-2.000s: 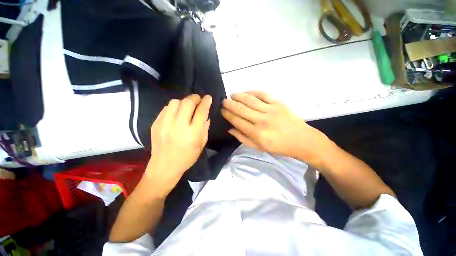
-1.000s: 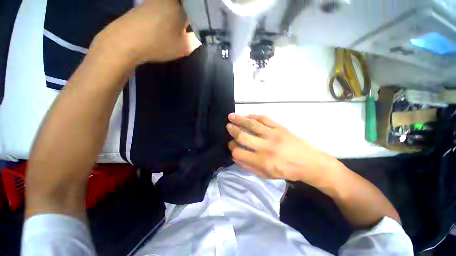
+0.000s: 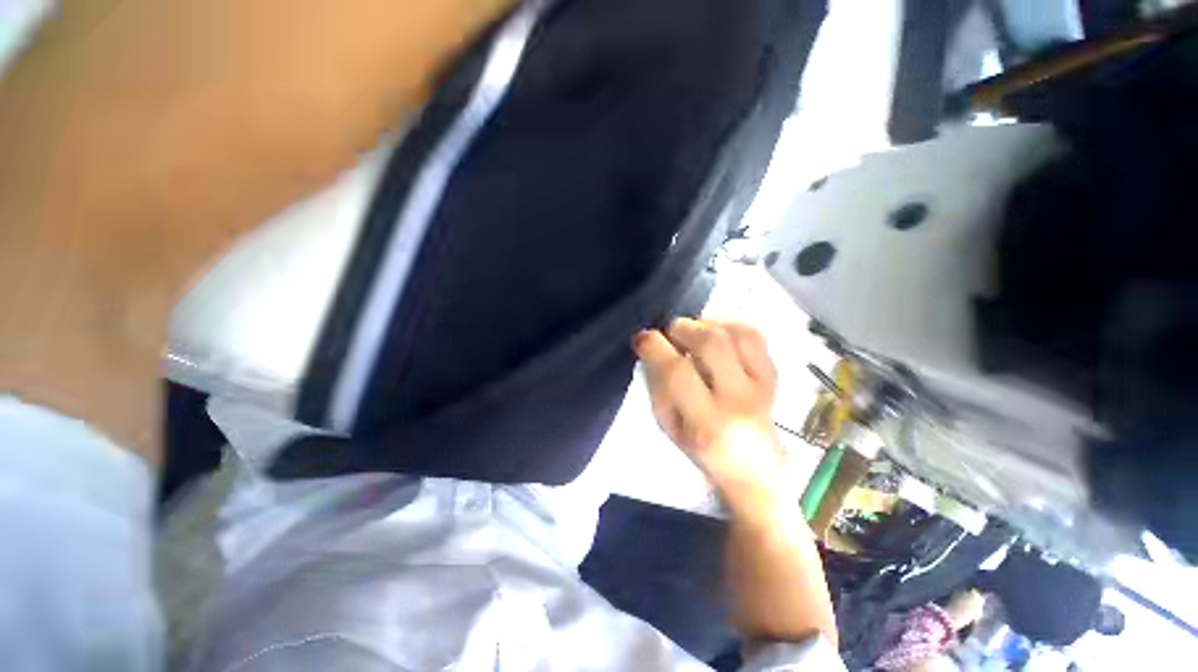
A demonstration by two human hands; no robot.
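Note:
A black garment piece (image 3: 552,223) with a white stripe (image 3: 407,250) fills the middle of the view, its lower edge over my lap. My right hand (image 3: 716,394) is at its right edge, fingers curled and fingertips on the cloth, which they seem to pinch. My left forearm crosses the upper left, large and blurred; my left hand is beyond the top of the picture. The white sewing machine head (image 3: 867,250) is right of the cloth. Small bright metal parts show beside the cloth edge, too blurred to tell apart.
The white table (image 3: 276,289) shows left of the cloth. Beyond my right hand are yellow-brown scissor handles (image 3: 828,407), a green handle (image 3: 824,481) and a cardboard box (image 3: 845,492). A person in a patterned red-pink top (image 3: 913,637) is at the lower right.
The view has tilted and turned. The black cloth appears larger and slanted. My left hand has gone out at the top; my right fingers have curled at the cloth edge.

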